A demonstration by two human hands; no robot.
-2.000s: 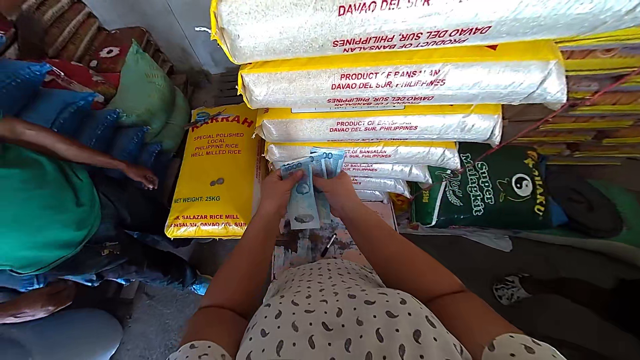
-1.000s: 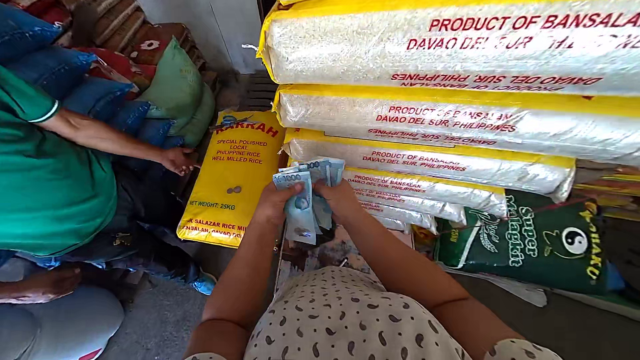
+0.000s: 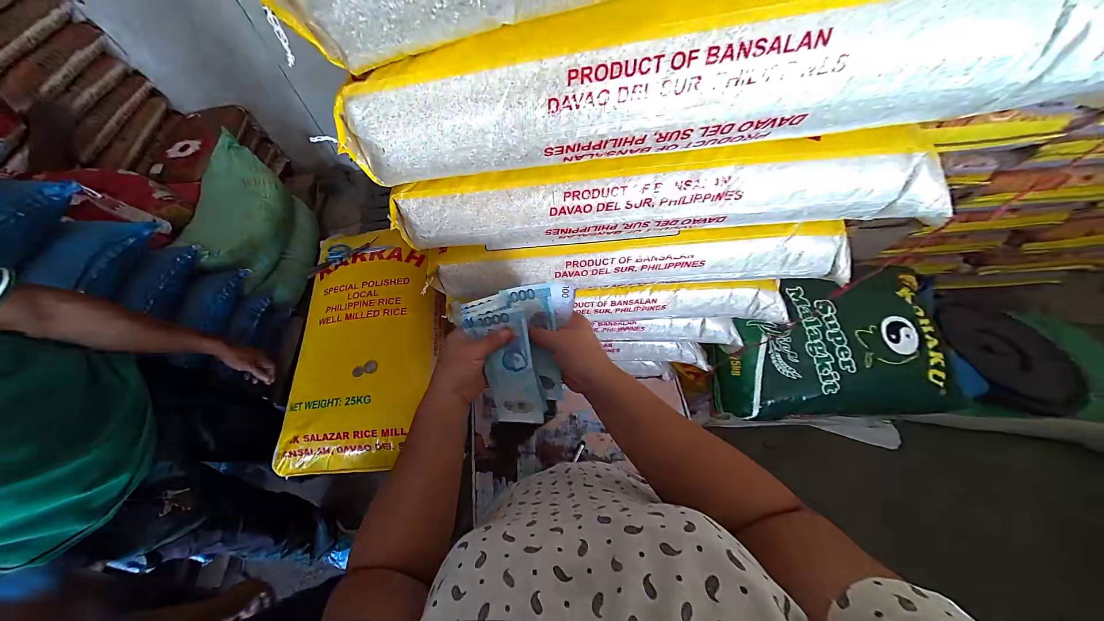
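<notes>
Both my hands grip blue banknotes (image 3: 517, 366) in front of my chest, with the notes fanned a little at the top. My left hand (image 3: 473, 358) holds them at the left side, thumb on the front note. My right hand (image 3: 573, 349) pinches the right side, thumb across the notes. How many notes there are cannot be told. Beneath the hands is a worn, paint-flaked surface (image 3: 586, 427) with a small pen-like thing (image 3: 579, 450) on it. Just beyond the notes rises a stack of white and yellow rice sacks (image 3: 638, 198).
A yellow rice sack (image 3: 345, 362) stands at the left, a dark green rice sack (image 3: 845, 354) at the right. Blue sacks (image 3: 121, 259) and green sacks (image 3: 237, 207) lie farther left. A person in a green shirt (image 3: 69, 448) is at the left edge, one hand (image 3: 246, 360) extended.
My hands still hold the banknotes, whose fanned arrangement has shifted. The person at the left has moved an arm about. The view has shifted somewhat.
</notes>
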